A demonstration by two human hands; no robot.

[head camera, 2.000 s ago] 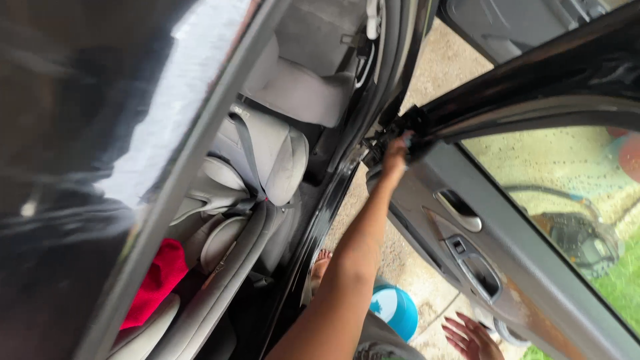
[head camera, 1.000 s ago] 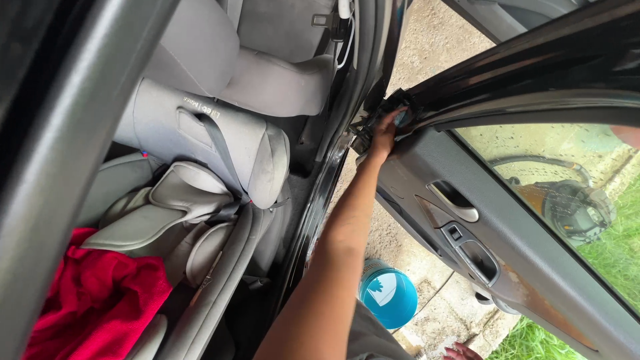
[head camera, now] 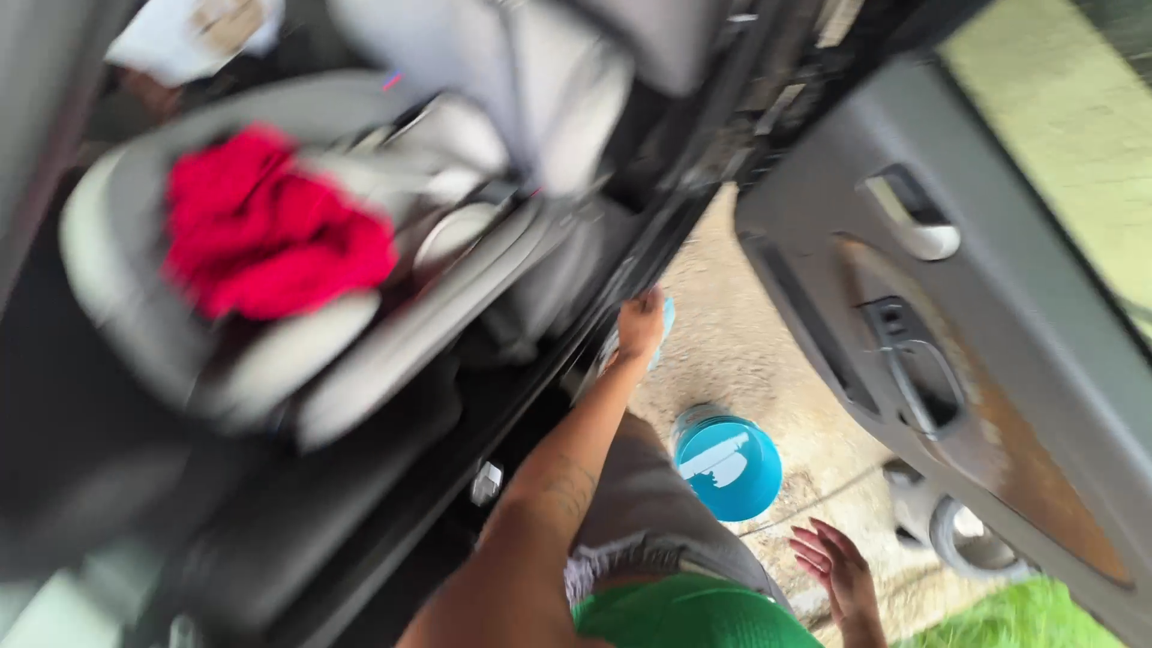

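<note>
My left hand [head camera: 641,319] is at the black door sill of a car [head camera: 576,346], its fingers curled. A light blue cloth [head camera: 667,324], blurred, shows at its far side and appears gripped in it. Nothing is held in my right hand [head camera: 832,567], which hangs at the lower right with its fingers apart. Between the sill and the opened car door [head camera: 945,324], a blue bucket [head camera: 733,477] with liquid in it stands on the ground, near my legs.
A grey child car seat [head camera: 135,270] with a red cloth [head camera: 279,229] on it fills the car's left side. The door panel has a pull handle [head camera: 922,396] and a brown worn patch. A grey-white round object [head camera: 976,540] lies below it, beside grass [head camera: 999,621].
My left hand has moved from the door's hinge area down to the sill. The right hand has come further into view. The view has shifted, showing more of the child seat and red cloth.
</note>
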